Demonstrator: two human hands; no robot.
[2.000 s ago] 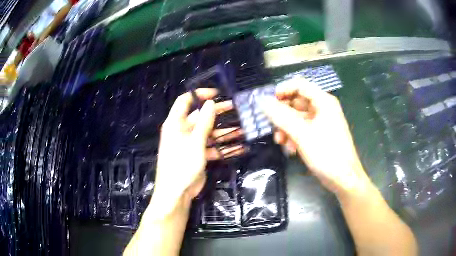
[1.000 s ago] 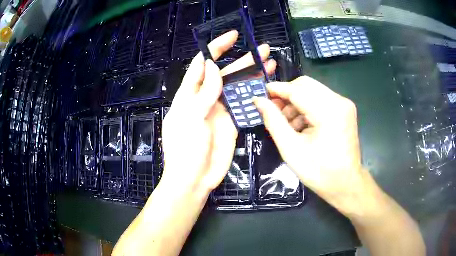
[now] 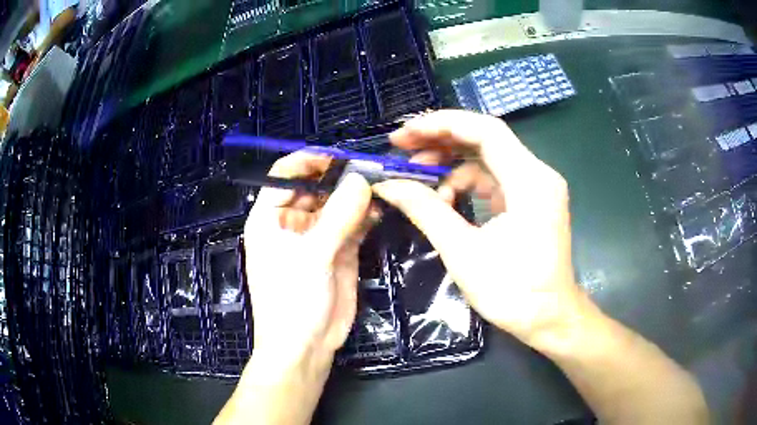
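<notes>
My left hand (image 3: 303,249) and my right hand (image 3: 498,224) both grip one phone front housing (image 3: 278,145) above the blister tray (image 3: 415,363). The housing is tilted nearly edge-on and its edge looks blue-purple. A pale strip of the keypad (image 3: 362,170) shows at its right half, between my thumbs; my fingers hide the rest. The black tray lies below, with dark housings in its upper pockets and some in the near row. My hands cover part of the tray.
Several loose keypads (image 3: 519,83) lie overlapped on the green mat (image 3: 573,166), right of the tray. A pale strip (image 3: 498,37) crosses the far side, with a grey post (image 3: 562,12). Stacked blister trays (image 3: 50,274) stand at far left. Clear plastic with pale parts (image 3: 705,224) lies at right.
The housing and keypad have turned from facing me to nearly edge-on, and the housing's window end now points left. Both thumbs have come together on it. The view has shifted slightly.
</notes>
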